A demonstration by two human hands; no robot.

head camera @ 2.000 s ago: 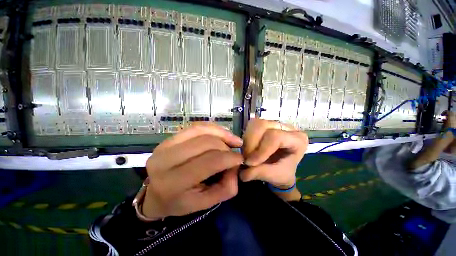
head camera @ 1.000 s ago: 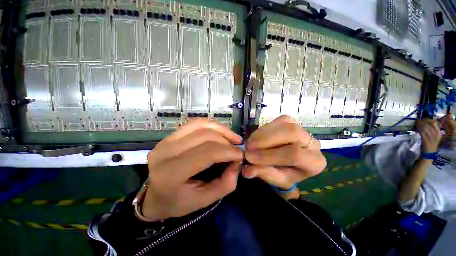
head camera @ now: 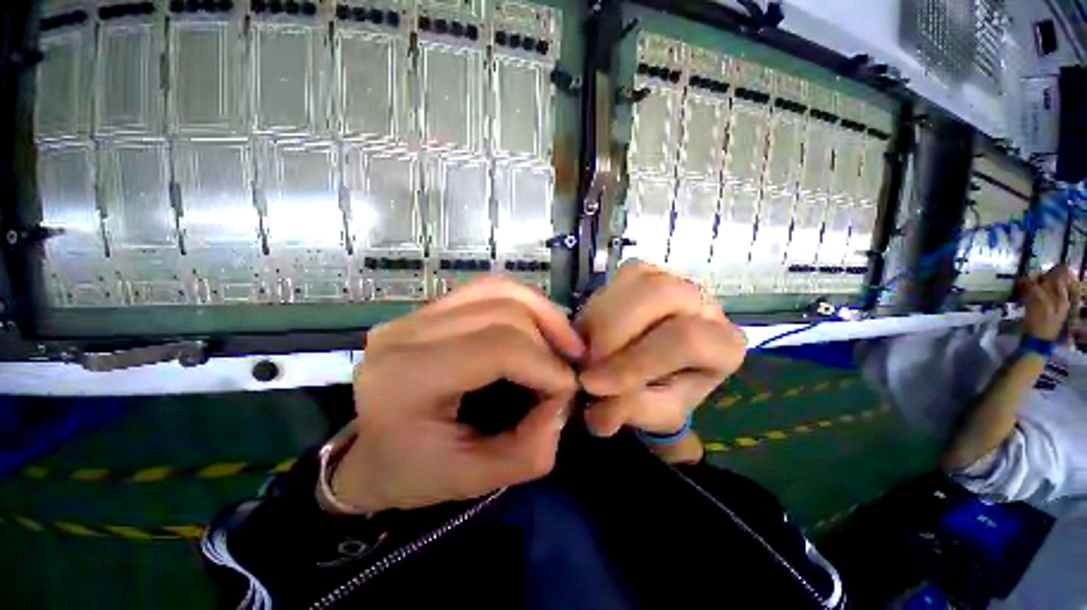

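My left hand (head camera: 465, 387) and my right hand (head camera: 656, 352) meet fingertip to fingertip in front of my body, below the carrier's near edge. Both pinch a small dark part (head camera: 581, 368), mostly hidden by the fingers. Behind them lies a large pale circuit board panel (head camera: 298, 131) in a dark carrier (head camera: 590, 179). Black component rows run along its far edge, and a shorter row (head camera: 459, 263) lies at its near right. A second panel (head camera: 763, 167) with similar rows lies to the right.
A white edge rail (head camera: 316, 372) runs nearest my body. Blue coiled cord (head camera: 1007, 232) hangs at the right. A coworker's hand (head camera: 1049, 304) and sleeve show at far right. A perforated silver sheet (head camera: 954, 36) lies on the white bench. Yellow-black tape (head camera: 155, 473) marks the green floor.
The panels have shifted slightly left and up in view. A wider dark gap now shows between the second carrier and the one beyond. My hands stay pinched together, with the right fingers slightly shifted.
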